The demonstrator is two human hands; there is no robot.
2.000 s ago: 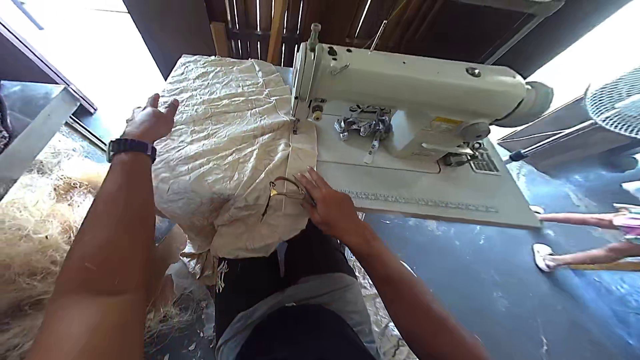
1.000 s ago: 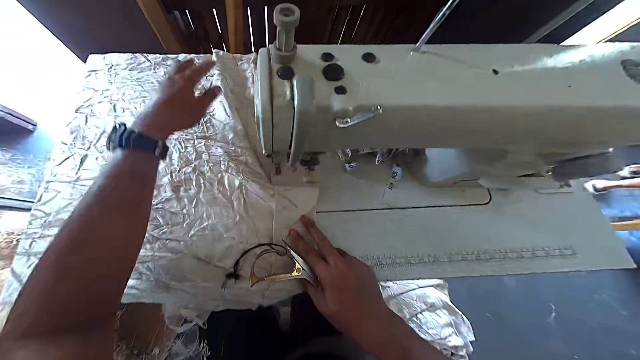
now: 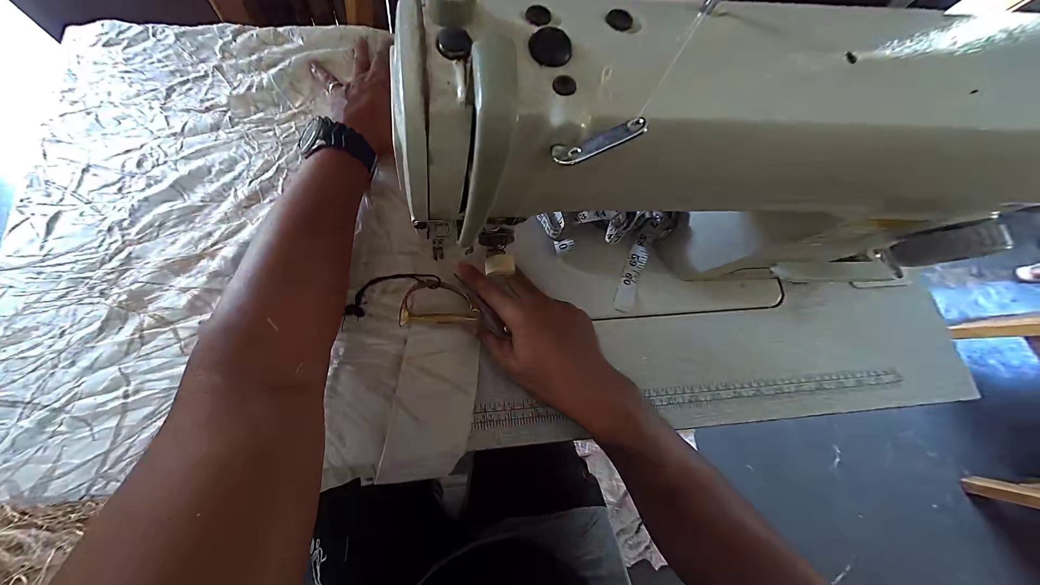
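Observation:
A crinkled cream fabric (image 3: 162, 203) covers the left of the sewing machine bed, with a smooth band (image 3: 431, 398) along its right edge. My left hand (image 3: 370, 97) lies on the fabric behind the needle area, fingers partly spread, its right side hidden by the machine head (image 3: 447, 122). My right hand (image 3: 544, 333) is beside the presser foot (image 3: 439, 248), holding small thread snips (image 3: 439, 317) with gold-coloured handles and a dark cord tied to them. The snips rest over the band.
The industrial sewing machine's arm (image 3: 731, 122) spans the upper right. Beneath it lies a coiled measuring tape (image 3: 634, 260). A printed ruler scale (image 3: 731, 390) runs along the bed's front. Loose fibres (image 3: 41, 536) are at lower left.
My left hand has moved right along the fabric to beside the machine head. My right hand stays by the presser foot with the snips. The view has come much closer to the machine.

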